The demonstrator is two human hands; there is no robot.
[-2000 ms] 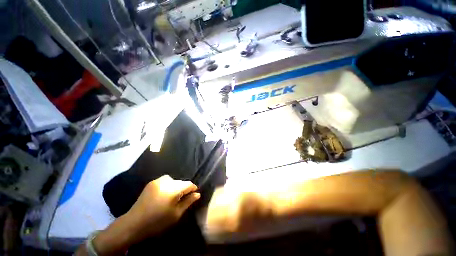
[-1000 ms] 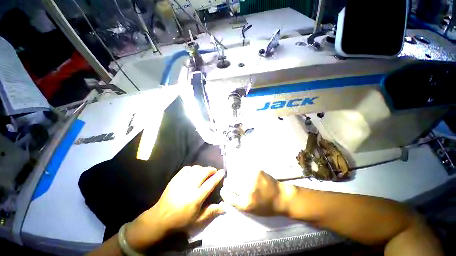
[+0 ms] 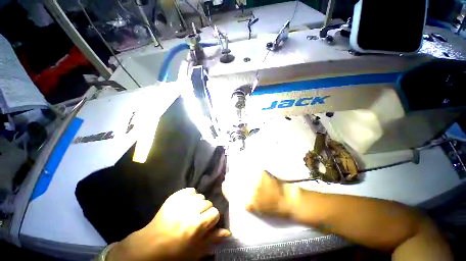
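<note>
A black garment piece lies on the white machine table, left of and in front of the needle. Its right edge runs up to the presser foot and needle. My left hand is closed on the lower part of the cloth, near the table's front edge. My right hand is beside the cloth's right edge, in front of the needle. Its fingers are washed out by the lamp glare, so their grip is unclear. The white sewing machine has a blue stripe and "JACK" lettering.
A crumpled brown-gold bundle lies on the bed, right of the needle. A glowing lamp stands left of the needle. A measuring tape runs along the front edge. A pale-rimmed dark screen sits on top of the machine.
Compared with one second ago, my left hand has moved down, away from the needle, and its fingers have curled. The cloth shows more folds by the needle. My right hand stays about where it was.
</note>
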